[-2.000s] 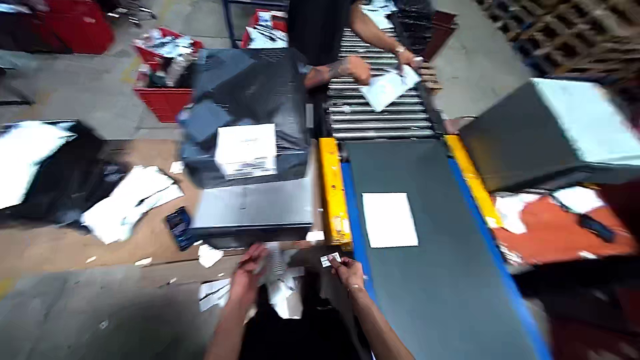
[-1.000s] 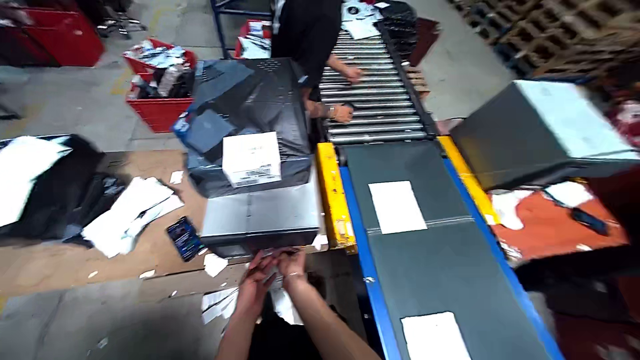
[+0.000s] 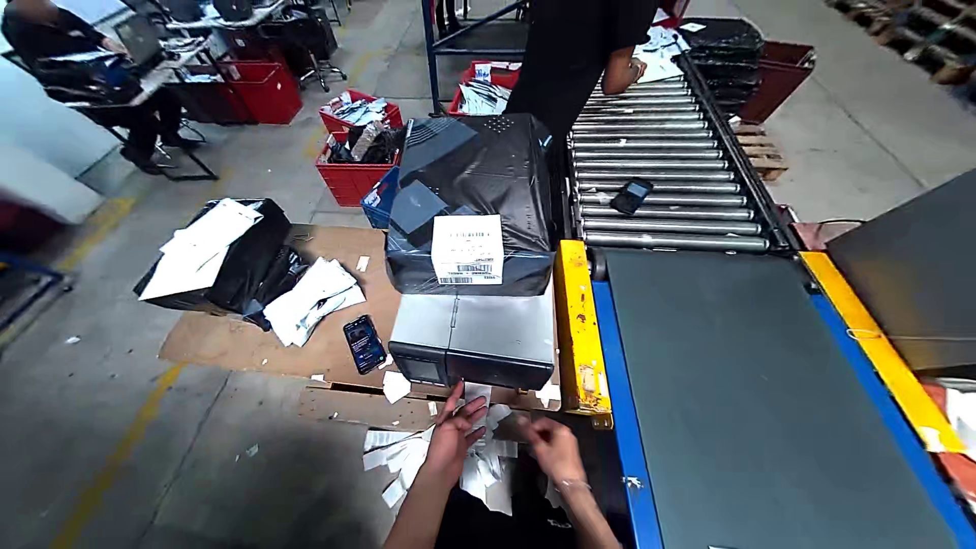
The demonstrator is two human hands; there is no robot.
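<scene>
A grey label printer (image 3: 499, 328) stands on a cardboard-covered surface, with a black plastic-wrapped package (image 3: 480, 183) bearing a white label on top. Just below the printer's front, my left hand (image 3: 455, 438) has its fingers apart beside a paper strip (image 3: 478, 393) hanging there; whether it grips the strip I cannot tell. My right hand (image 3: 555, 450) is to the right, blurred, its fingers curled near a small dim piece whose hold is unclear. Behind and below my hands lie many loose paper strips (image 3: 486, 476). A phone (image 3: 364, 344) lies left of the printer.
Right of the printer run a yellow guard rail (image 3: 581, 328) and a dark conveyor belt (image 3: 747, 366), leading to metal rollers (image 3: 663, 168) with a handheld device (image 3: 632, 196) on them. A co-worker leans over the rollers' far end. White papers (image 3: 313, 301) and a black package (image 3: 267, 259) lie left.
My hands were together at the printer's front one second ago and are now apart, the right one farther right. White sheets seen on the belt earlier are out of sight. The co-worker's arm has moved farther up the rollers.
</scene>
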